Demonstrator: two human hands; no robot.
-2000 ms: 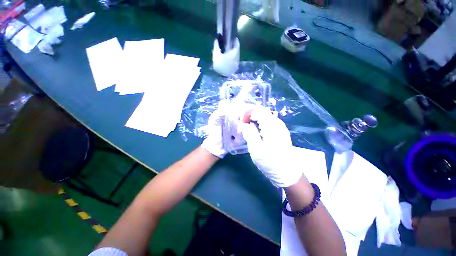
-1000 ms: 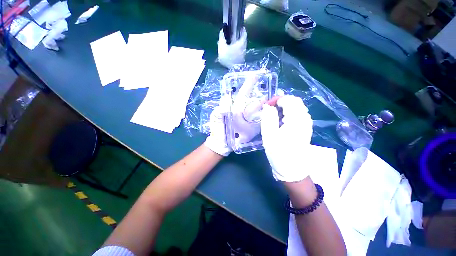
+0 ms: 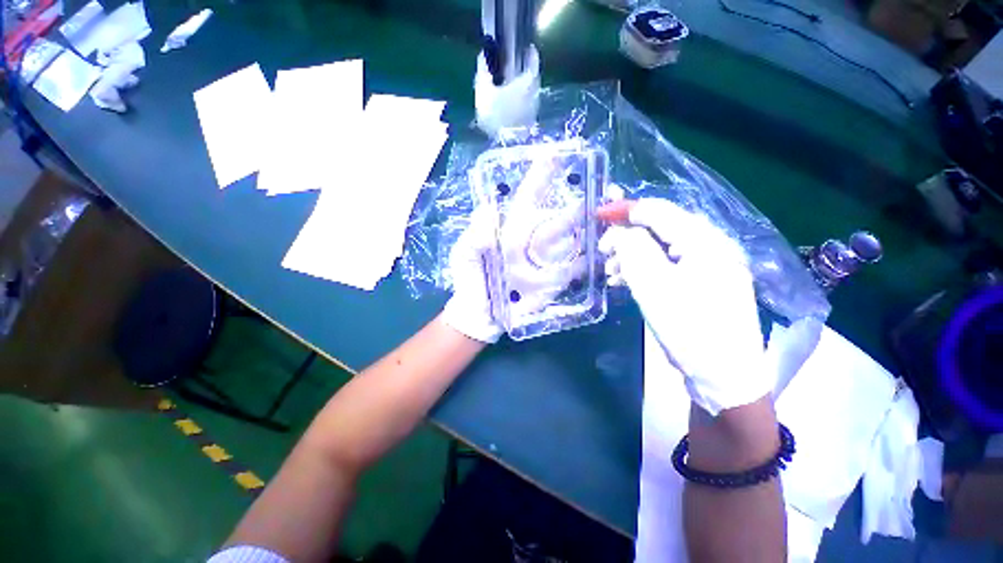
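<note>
A clear plastic housing with a round ring in its middle and dark spots near its corners is held up over the bench. My left hand, in a white glove, holds it from its left side and behind; some fingers show through the plastic. My right hand, in a white glove with a bare fingertip, is at the housing's right edge with bent fingers; whether it grips the edge is unclear. A crinkled clear plastic bag lies behind and right of the housing.
White sheets lie at left; more sheets and crumpled wipes lie at right. A metal post wrapped in white stands behind. A silvery bottle and a purple-ringed fan are at right. A wrapped unit is at the rear.
My right hand has moved from over the housing's middle to its right edge, uncovering the ring and the housing's face. My left hand still holds the housing.
</note>
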